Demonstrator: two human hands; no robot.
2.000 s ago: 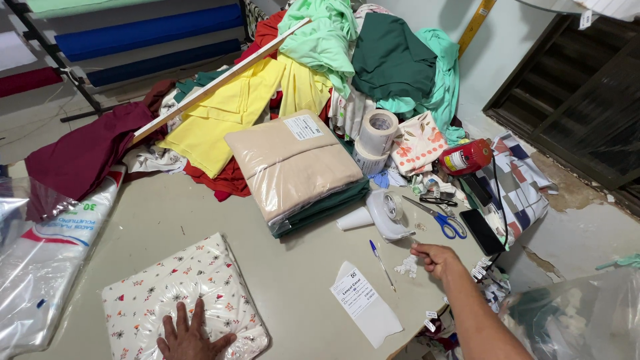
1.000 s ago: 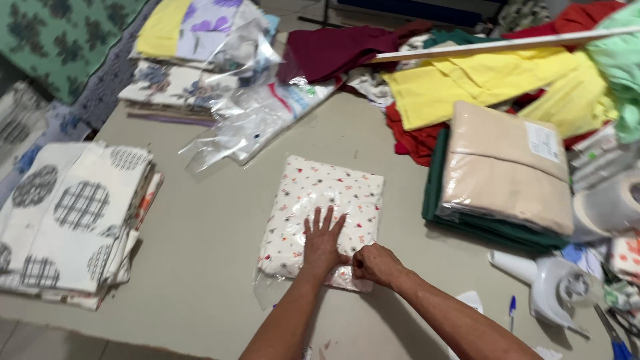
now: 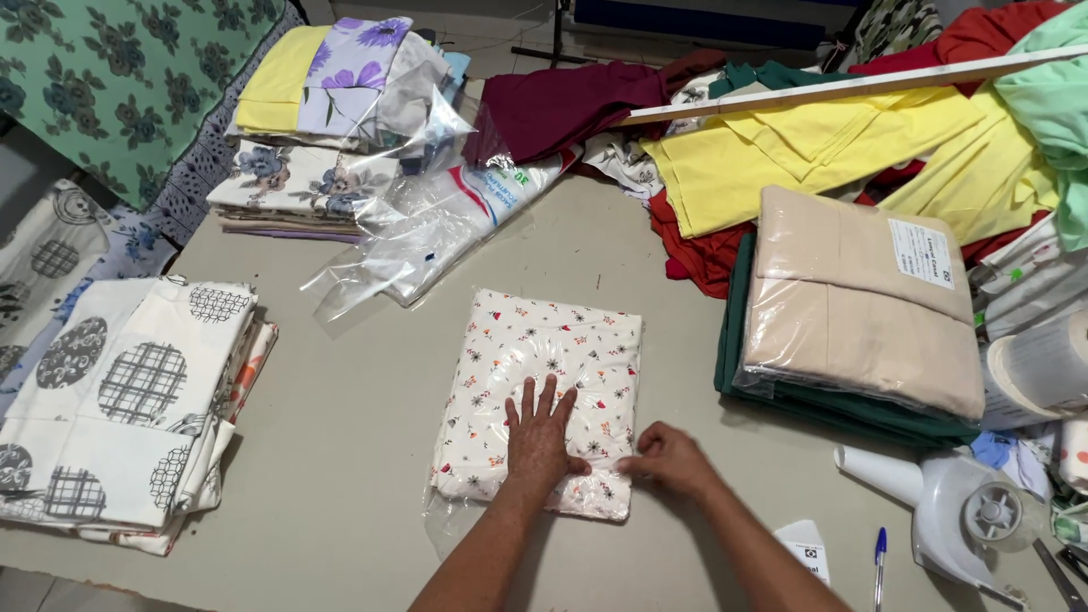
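Note:
A folded white cloth with a small floral print, packed in clear plastic, lies flat on the table. My left hand presses on its lower middle with the fingers spread. At the package's lower right edge is my right hand, fingers curled, the thumb touching or very near the plastic; anything held between the fingertips is too small to tell. Loose clear plastic sticks out at the package's lower left corner.
Folded patterned fabrics are stacked at left, others behind. Clear plastic bags lie nearby. To the right are a bagged beige cloth, a tape dispenser, a pen and a printed label. A long strip crosses piled fabric.
The view has swung left. My right hand, beside the tape dispenser two seconds ago, is now at the floral package's right edge. My left hand stays spread on the package.

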